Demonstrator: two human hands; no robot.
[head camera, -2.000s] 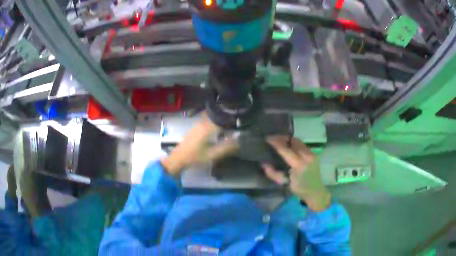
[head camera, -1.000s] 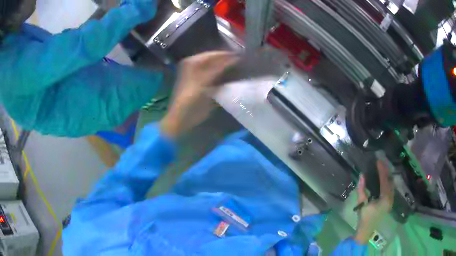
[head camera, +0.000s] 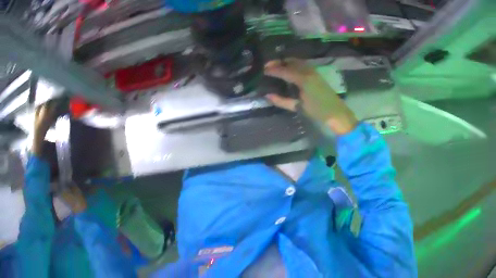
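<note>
My right hand (head camera: 312, 98) is bare, with thumb and fingers curved around a dark area at the right of the black lens ring (head camera: 236, 81); its grip cannot be made out. The long silver fixture (head camera: 239, 104) lies under the lens, with a dark bar (head camera: 187, 120) along its left part. A black cover plate (head camera: 264, 132) lies in front. What appears to be my left hand (head camera: 72, 198) is small and blurred at the lower left, at the end of a brighter blue sleeve. Whether it holds anything cannot be told.
Black upright magazines (head camera: 92, 149) stand at the bench's left, where another person's hand (head camera: 42, 122) reaches in. A red bin (head camera: 142, 75) is behind the bench. A button panel (head camera: 385, 124) is at the right edge. An aluminium post (head camera: 65, 68) rises at the left.
The view has swung back toward the bench. My left hand has moved from above the bench's left end to the lower left. My right hand is farther in, beside the lens.
</note>
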